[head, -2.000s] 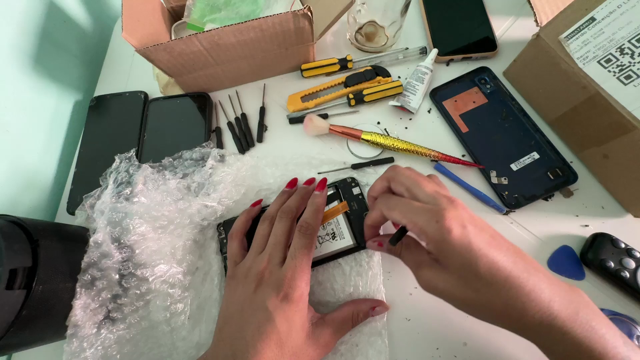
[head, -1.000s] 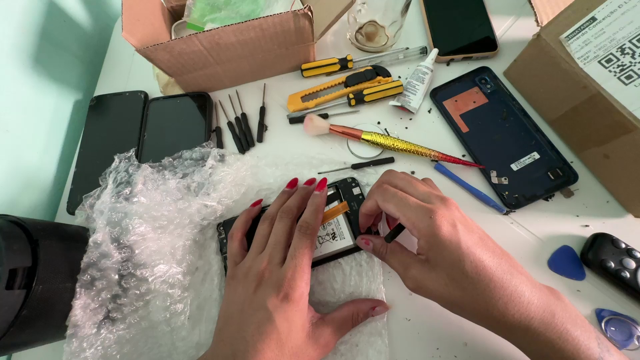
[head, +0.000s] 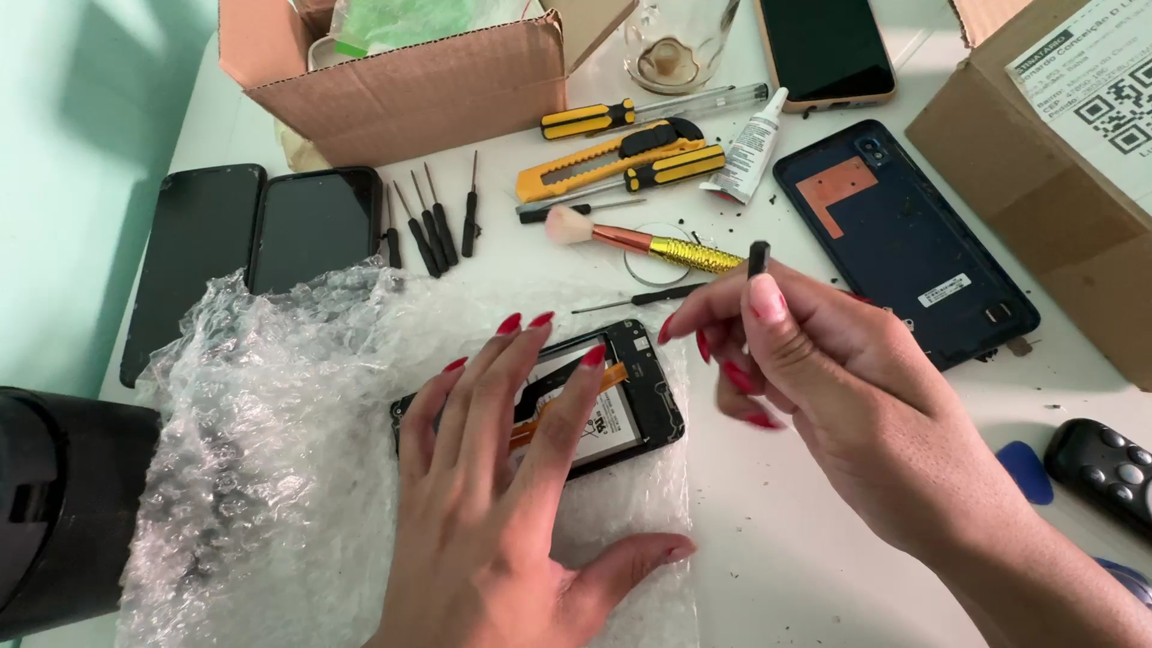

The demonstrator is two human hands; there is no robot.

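My left hand rests with spread fingers across an opened smartphone, whose battery and orange flex cable show between the fingers. The phone lies on bubble wrap. To the right of the phone, my right hand is raised, its thumb against a small black tool handle; the rest of that tool is hidden. Behind the hands lie a thin black-handled screwdriver and a makeup-type brush with a gold textured handle. A dark blue phone back cover lies beyond my right hand.
Two dark phone screens and several small screwdrivers lie at the back left. Near a cardboard box are a yellow utility knife, yellow-black screwdrivers and a glue tube. A labelled box stands right; a black cylindrical object stands left.
My right hand has moved up and away from the phone's right end, with the black handle now pointing upward. My left hand has stayed on the phone.
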